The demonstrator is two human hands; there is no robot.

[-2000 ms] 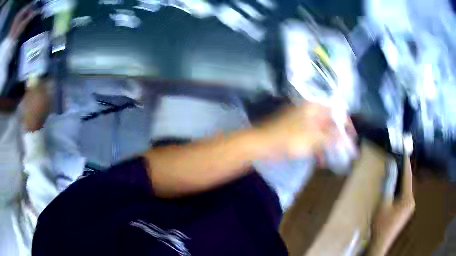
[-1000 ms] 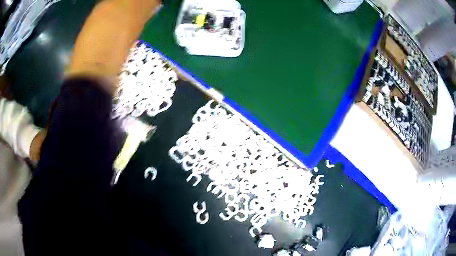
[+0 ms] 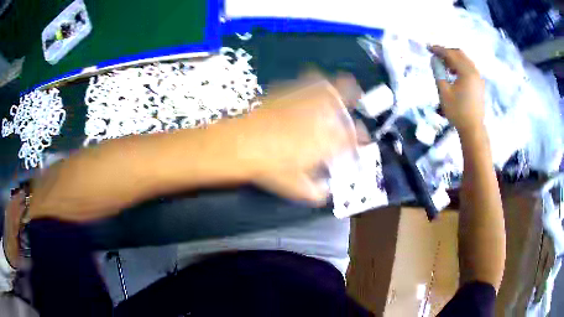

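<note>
My left hand [image 3: 309, 139] is blurred, in the middle of the view. Its fingers and thumb close around a flat white housing [image 3: 360, 189] with small dark holes, at the bench's front edge. My right hand [image 3: 462, 90] is at the right, fingers bent over a pile of clear bags and white leads [image 3: 507, 93]. Whether it grips anything is unclear. A small white block [image 3: 376, 100] lies between the hands. A black bar [image 3: 415, 176] with a white end slants across the bench edge.
Many white U-shaped pieces [image 3: 167, 93] lie left of centre, with a smaller pile [image 3: 36, 121] at far left. An open white housing [image 3: 67, 31] sits on the blue-edged green mat [image 3: 142, 37]. A brown carton [image 3: 427, 254] is below the bench edge. Part of another person shows at far left.
The view has swung right. My left arm now reaches across the bench to a white housing. My right hand has come into view at the bags. The open housing now appears at upper left.
</note>
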